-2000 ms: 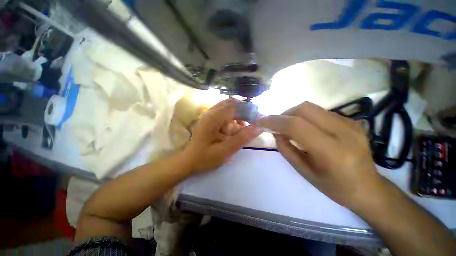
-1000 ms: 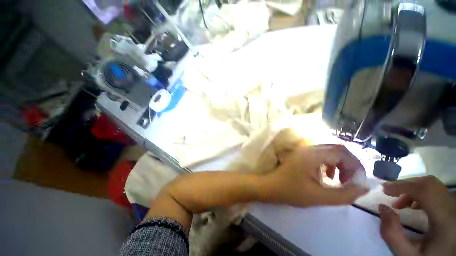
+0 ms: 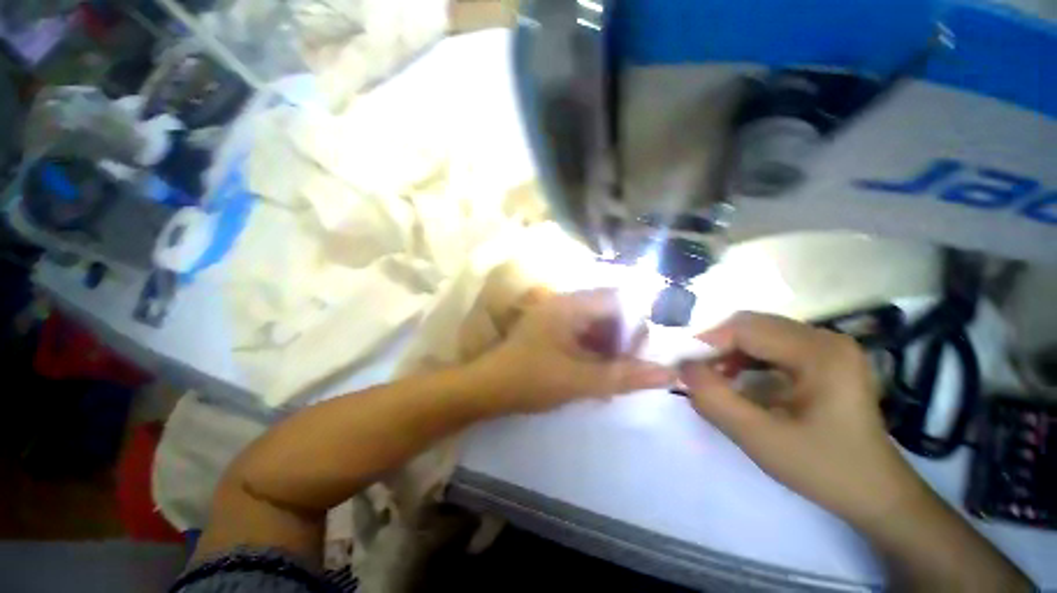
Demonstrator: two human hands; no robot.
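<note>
A small pale cloth piece (image 3: 682,348) is pinched between my two hands, just below the needle area, partly washed out by the lamp. My left hand (image 3: 568,353) holds its left side with thumb and fingers. My right hand (image 3: 794,400) pinches its right side between thumb and forefinger. The sewing machine head (image 3: 811,162) stands above my hands. A round black knob (image 3: 673,304) hangs just behind the piece. The large cream cloth (image 3: 348,243) lies heaped left of the needle, behind my left forearm.
Black scissors (image 3: 933,382) and a smartphone (image 3: 1014,463) lie at the right. A white roll (image 3: 180,240) sits on a blue strip at the left. The table's grey front edge (image 3: 580,533) runs below my hands. Cream cloth (image 3: 197,458) hangs below the table edge at the left.
The view swung left and then partly back right, so the scissors and phone show again. Both hands stay together near the needle area, pinching the small piece.
</note>
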